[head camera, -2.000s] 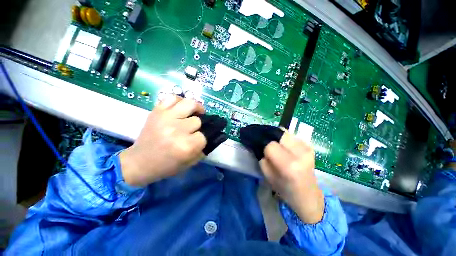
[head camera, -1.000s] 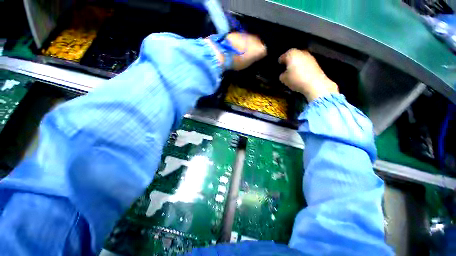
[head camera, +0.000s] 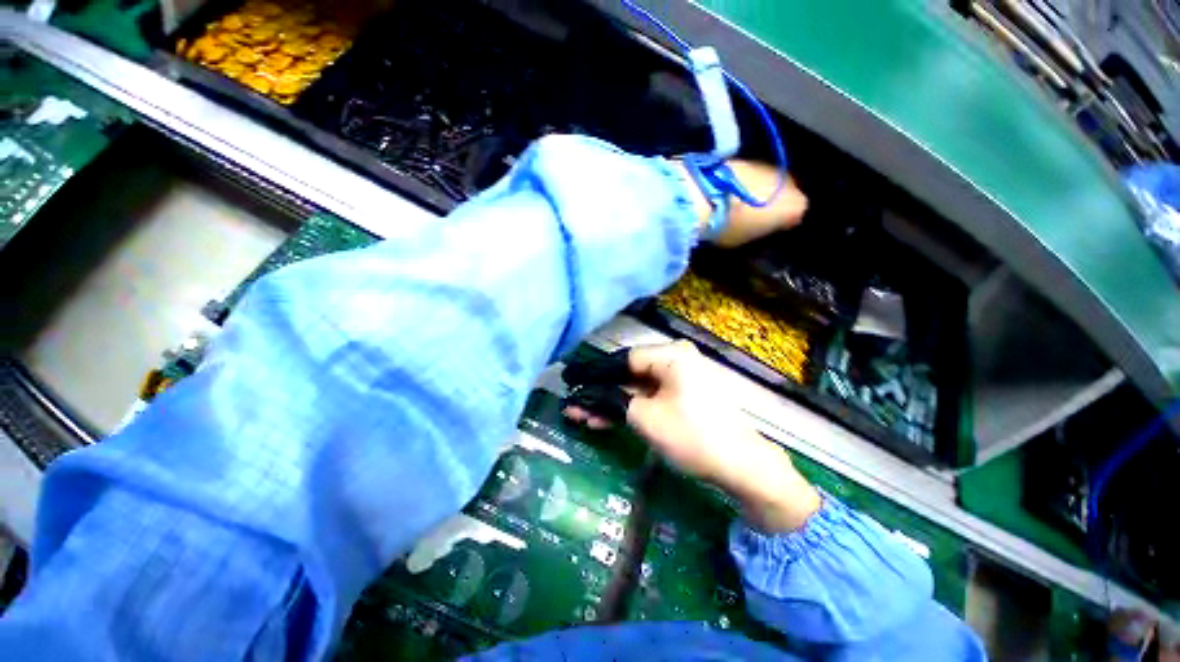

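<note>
My left hand [head camera: 764,207], with the light blue wrist strap [head camera: 716,104], reaches into the dark parts bins under the green shelf; its fingers are hidden in shadow. My right hand [head camera: 686,407] is above the green circuit board [head camera: 569,517] near the far rail. Black finger cots [head camera: 599,380] cover its fingertips, which are close together; whether a part is between them cannot be told. Yellow disc components [head camera: 738,323] fill a bin just beyond the right hand.
The pale conveyor rail [head camera: 854,466] runs between board and bins. Other bins hold yellow discs [head camera: 265,49], slim dark parts [head camera: 427,142] and grey-green pieces [head camera: 893,388]. The green shelf [head camera: 932,142] overhangs the bins. Another board [head camera: 39,155] lies at the left.
Both hands went from the board's near edge to the bins. In the last second my right hand has come back over the rail and board, while my left remains in the bins.
</note>
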